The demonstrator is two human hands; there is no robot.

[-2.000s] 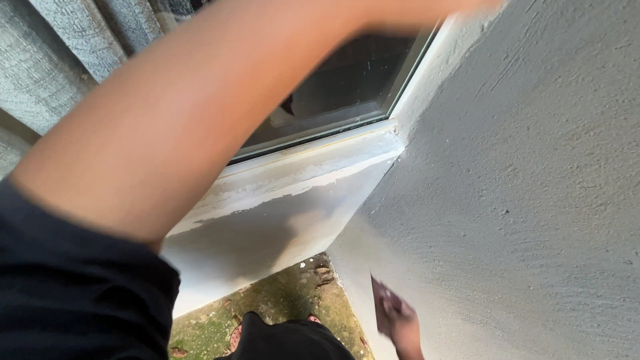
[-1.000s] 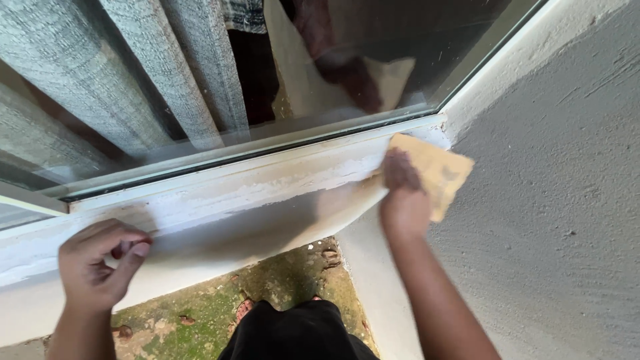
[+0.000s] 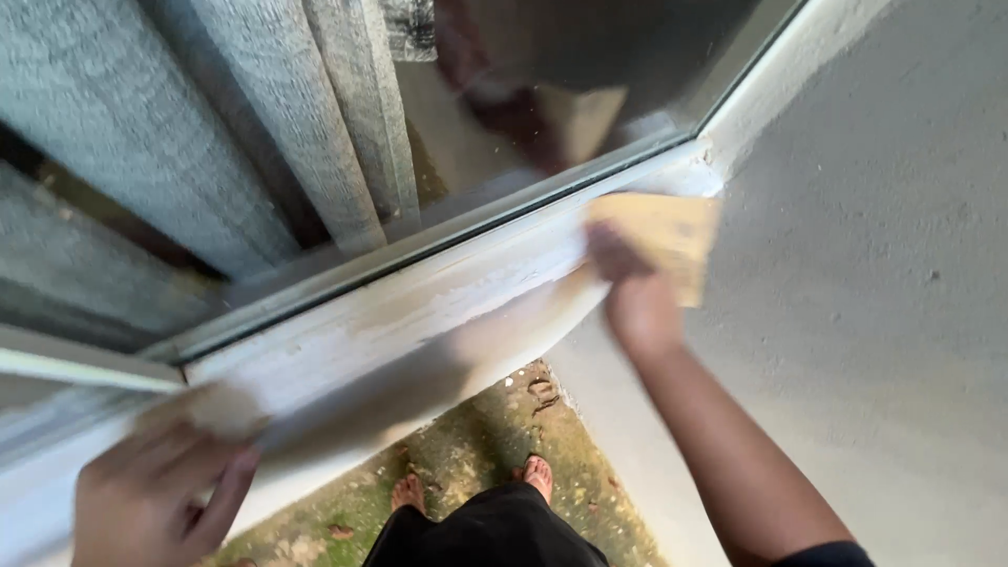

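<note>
My right hand (image 3: 634,287) grips a square yellow sheet, apparently sandpaper (image 3: 669,236), at the right end of the white window sill (image 3: 417,315), near the corner with the wall. Whether the sheet touches the sill cannot be told through the blur. White filler or paint with a ragged edge covers the upper part of the sill, above a greyer lower band. My left hand (image 3: 169,472), also blurred, is over the sill's left part with its fingers bent. A pale blurred patch shows at its fingertips; whether it holds something is unclear.
Above the sill is a glass pane (image 3: 504,134), with grey curtains (image 3: 268,118) behind it and reflections on it. A rough grey wall (image 3: 866,260) stands to the right. My bare feet (image 3: 537,476) are on mossy ground (image 3: 488,441) with dry leaves.
Two seconds ago the sheet was low by the right wall, dark side showing; since one second ago it has been at the sill's right end. My left hand now appears larger and further over the sill.
</note>
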